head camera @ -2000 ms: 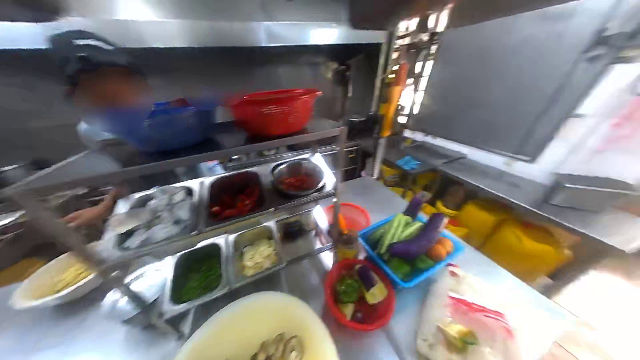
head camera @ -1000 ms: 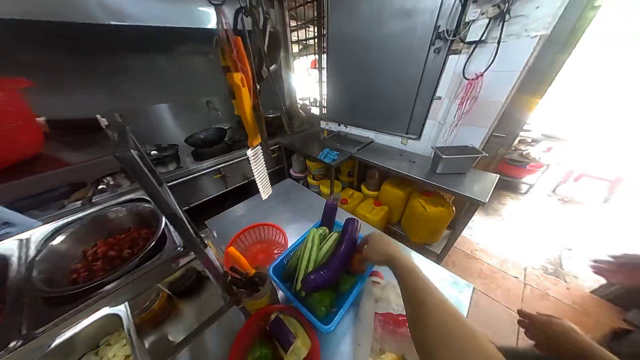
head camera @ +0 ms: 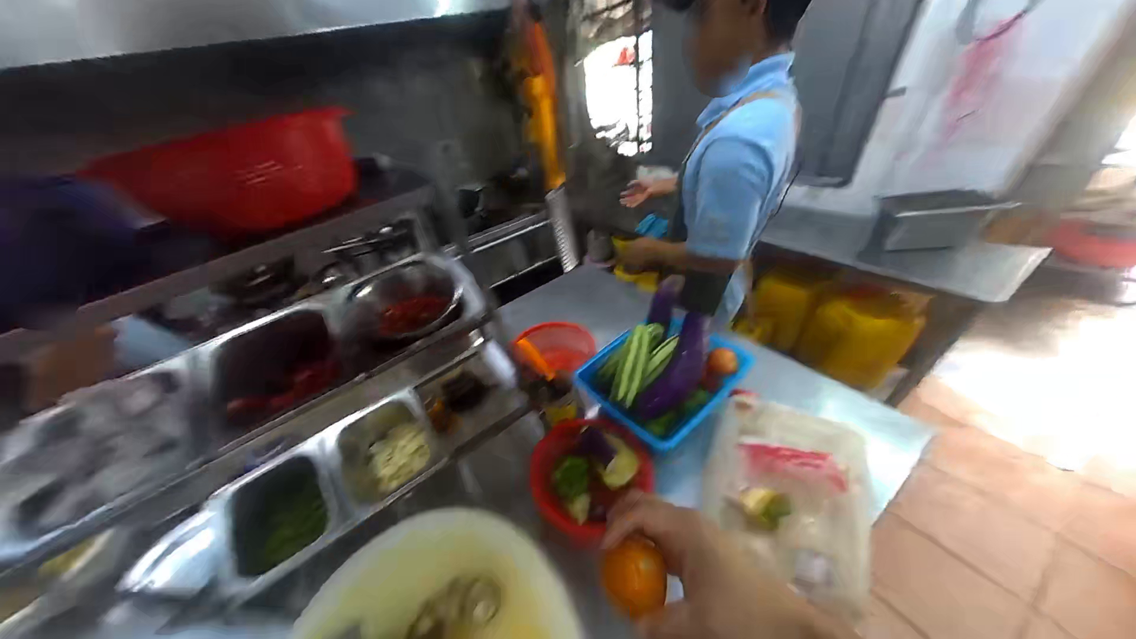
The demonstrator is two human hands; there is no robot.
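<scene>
My right hand (head camera: pixel 688 559) grips an orange round fruit or vegetable (head camera: pixel 634 577), possibly a tomato, at the lower middle, just below a red plastic bowl (head camera: pixel 541 484) with cut eggplant and green vegetables. Behind that bowl, a blue plastic basket (head camera: pixel 596 401) holds purple eggplants (head camera: pixel 679 368), long green vegetables (head camera: pixel 637 362) and another orange round item (head camera: pixel 722 360). A pale round cutting board (head camera: pixel 390 550) with blurred brownish pieces on it lies to the left of my hand. My left hand is out of view.
Steel pans of ingredients (head camera: pixel 282 515) fill the rack at left, with a large red basin (head camera: pixel 240 173) above. A clear plastic bag (head camera: pixel 790 506) lies right of my hand. A person in a light blue shirt (head camera: pixel 741 169) stands beyond the table, near yellow containers (head camera: pixel 856 328).
My right hand has come back from the blue basket with the orange item in it. The person in blue now stands behind the table. The view has swung left.
</scene>
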